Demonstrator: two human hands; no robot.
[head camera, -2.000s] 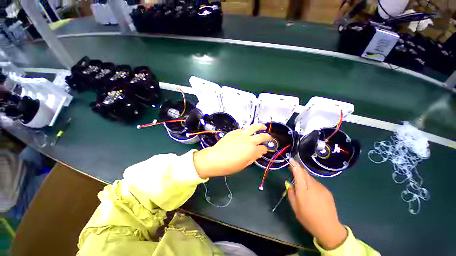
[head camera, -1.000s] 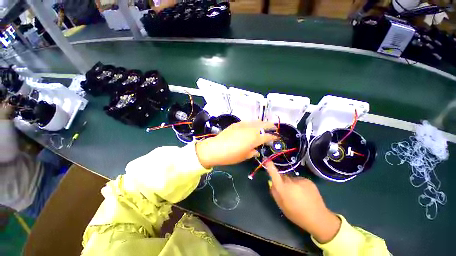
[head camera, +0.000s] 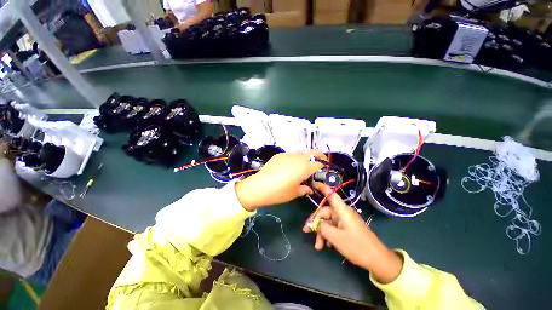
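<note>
Several white camera housings with dark open interiors stand in a row. My left hand (head camera: 279, 180) reaches over the third housing (head camera: 357, 181) from the left, its fingers at the left rim and inside, hiding part of it. My right hand (head camera: 351, 235) is at that housing's front, index finger reaching in beside the red leads (head camera: 327, 197). A yellow-handled screwdriver (head camera: 315, 224) appears tucked in its curled fingers; its shaft is mostly hidden. The rightmost housing (head camera: 402, 187) has a red lead rising from it.
Black front modules (head camera: 148, 137) lie grouped at left, near white units (head camera: 72, 158) and another screwdriver (head camera: 90, 182). Translucent rings (head camera: 507, 175) lie tangled at right; one ring (head camera: 283, 242) lies near the bench edge. A person's arm (head camera: 197, 16) and black units (head camera: 221, 33) are across the bench.
My right hand has moved from the third housing's lower right to its front, its index finger now inside. The screwdriver's yellow handle has shifted left with it. My left hand stays over the housing.
</note>
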